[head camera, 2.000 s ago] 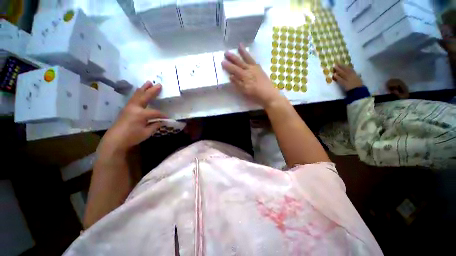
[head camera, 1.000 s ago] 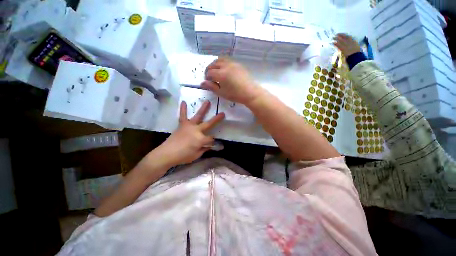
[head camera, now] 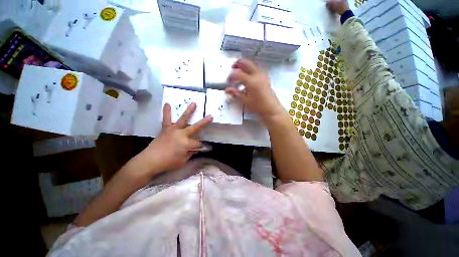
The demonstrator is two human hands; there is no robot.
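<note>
Four white earbud boxes lie in two rows before me: back left (head camera: 182,69), back right (head camera: 215,70), front left (head camera: 177,95) and front right (head camera: 224,111). No gold disc shows on them. My left hand (head camera: 173,145) has spread fingertips on the front left box. A thin white edge, seemingly the sticker sheet (head camera: 204,148), sticks out under its thumb, below the table edge; its discs are hidden. My right hand (head camera: 254,89), slightly blurred, is at the right side of the back right box with thumb and fingers apart; its grip is unclear.
Stacked boxes with gold discs (head camera: 68,95) stand left, beside a lit smartphone (head camera: 25,52). Unlabelled boxes (head camera: 261,37) stand behind. Spare sticker sheets (head camera: 312,100) lie right, before tall stacked boxes (head camera: 402,55). A person's patterned sleeve (head camera: 380,105) reaches across at right.
The back right box has joined the laid-out group, and the row behind has one box fewer. My right hand has moved right. The other person's hand has moved farther back.
</note>
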